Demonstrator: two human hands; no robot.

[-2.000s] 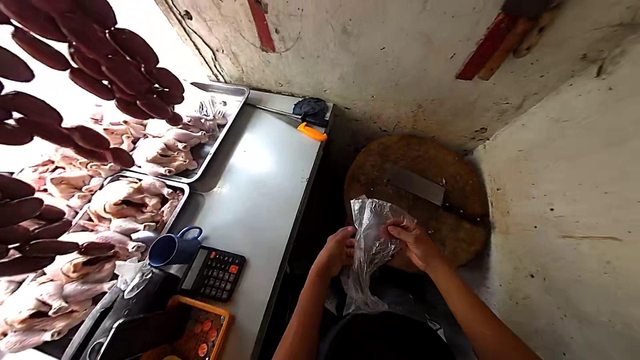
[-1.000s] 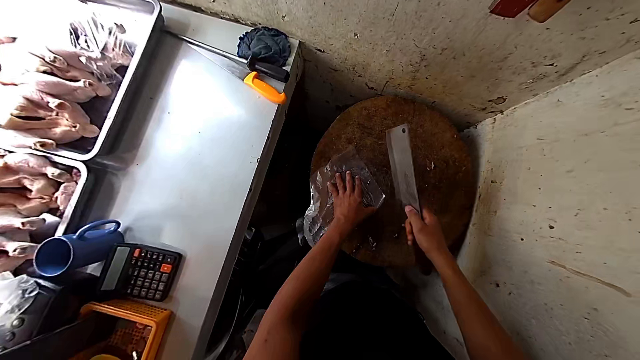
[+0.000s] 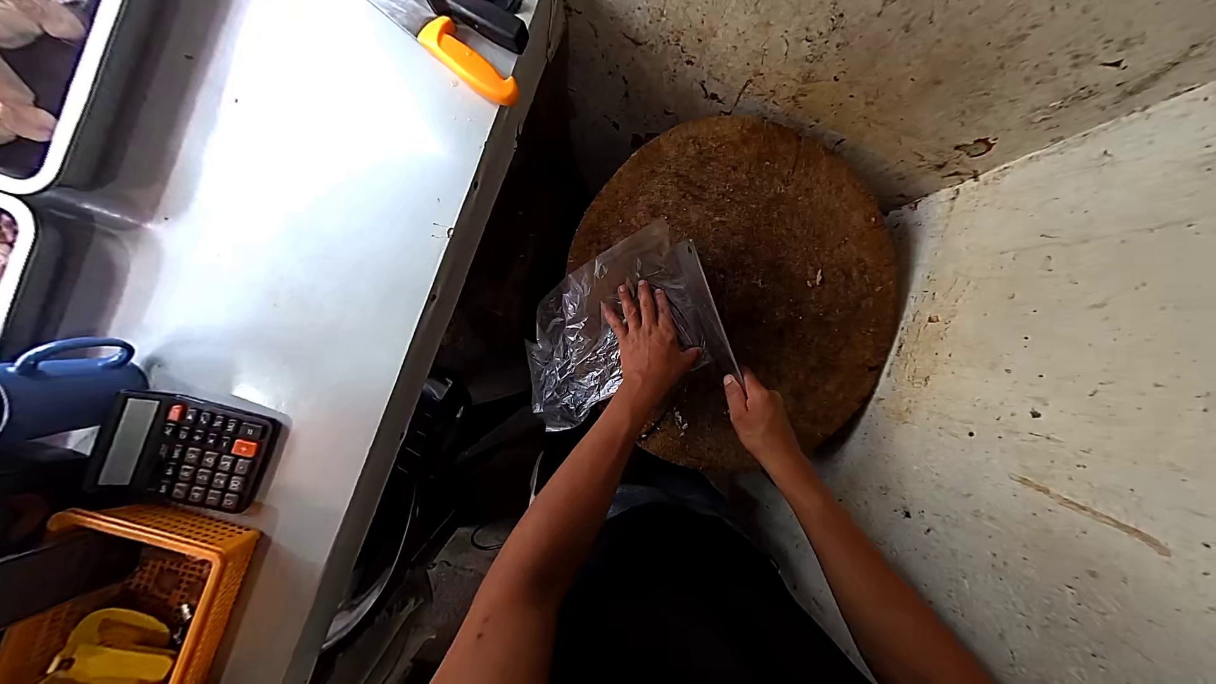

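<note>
A clear plastic bag (image 3: 579,332) lies over the left part of a round wooden chopping block (image 3: 807,228). My left hand (image 3: 651,342) presses flat on the bag, its fingers spread. My right hand (image 3: 760,413) grips a cleaver (image 3: 708,309) near the handle, which the hand hides. The blade stands steeply on edge over the block, along the bag's right side. Whether its edge cuts into the plastic cannot be told.
Left of the block runs a metal counter (image 3: 313,180) with an orange-handled knife (image 3: 467,62), a calculator (image 3: 185,451), a blue mug (image 3: 71,385), an orange plastic basket (image 3: 223,579) and trays of poultry (image 3: 81,114). Stained walls (image 3: 1064,332) stand behind and to the right.
Two seconds ago both my hands held the bag up; it now lies on the block under my left hand. My right hand has taken the cleaver and brought it left to the bag. The view has moved closer.
</note>
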